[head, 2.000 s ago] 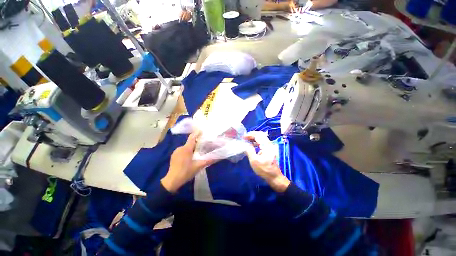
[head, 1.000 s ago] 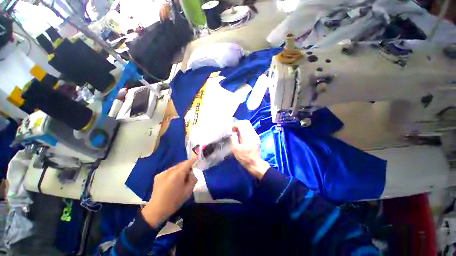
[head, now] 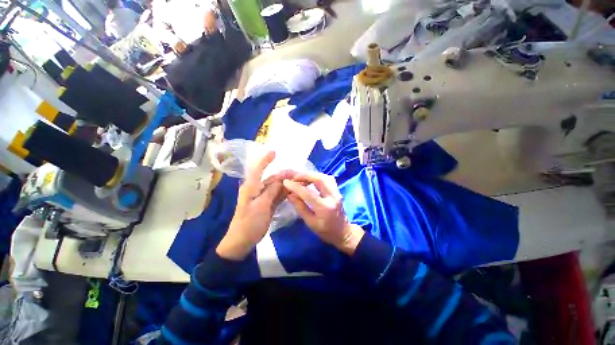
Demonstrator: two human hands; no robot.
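Note:
My left hand (head: 253, 207) and my right hand (head: 321, 207) meet at the fingertips over the fabric, left of the sewing machine head. A crinkly clear plastic bag (head: 284, 217) shows under and between them, with another whitish plastic part to the left of my left hand. What the fingertips pinch is too small to tell. Shiny blue fabric (head: 398, 209) lies under the needle of the cream-white sewing machine (head: 373, 121) and spreads right. Matte blue cut pieces (head: 195, 239) lie on the left of the table.
A second machine (head: 91, 195) with large black thread cones (head: 71, 153) stands at left. A dark device in a white tray (head: 183, 145) lies beside it. White cloth or plastic (head: 283, 75) sits behind the blue pieces. A red item (head: 560, 296) is below the table at right.
My left hand has moved up and my fingertips have come together. The dark and red contents seen in the bag a second ago are now hidden. The view has shifted slightly.

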